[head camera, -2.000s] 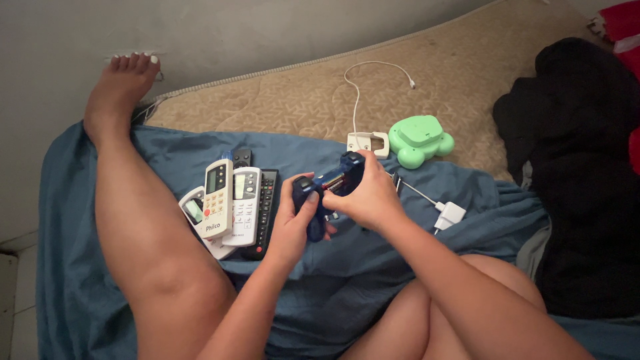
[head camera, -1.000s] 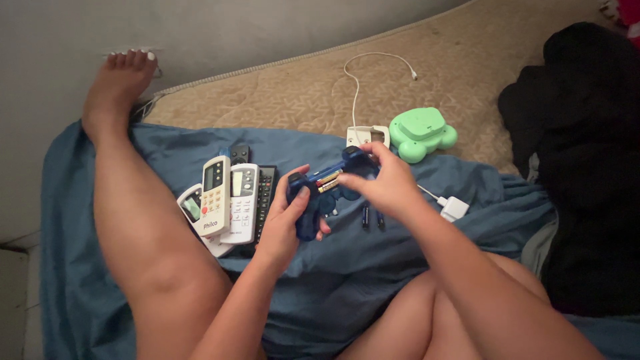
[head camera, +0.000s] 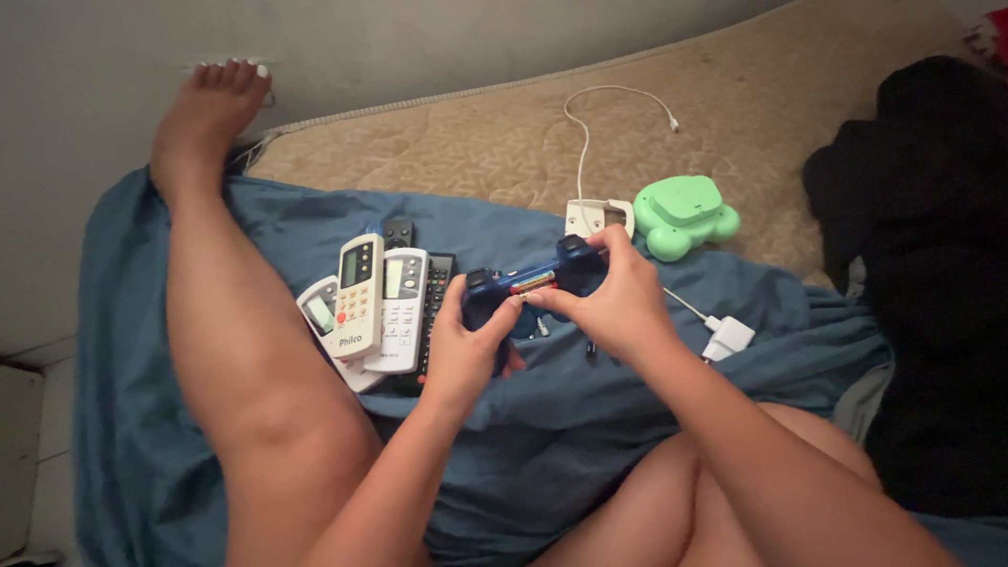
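My left hand (head camera: 468, 339) grips the left side of a blue game controller (head camera: 484, 299), its thumb at the battery compartment. Around the controller's right side is my right hand (head camera: 622, 295), with the thumb tip against the batteries (head camera: 535, 285) that show in the open compartment. Both thumbs meet near the lower battery. Dark battery-like cylinders (head camera: 591, 350) lie on the blue cloth below my right hand, partly hidden by it. Left of the controller, several remote controls (head camera: 358, 295) lie in an overlapping pile.
A green plastic device (head camera: 685, 213) and a white battery charger (head camera: 579, 216) with a cable lie beyond my right hand. A white power adapter (head camera: 728, 339) is at right on the blue cloth (head camera: 512, 457). Black fabric (head camera: 937, 236) covers the far right. My legs flank the work.
My right thumb has moved from over the compartment to its lower edge, beside my left thumb. The controller has stayed in both hands.
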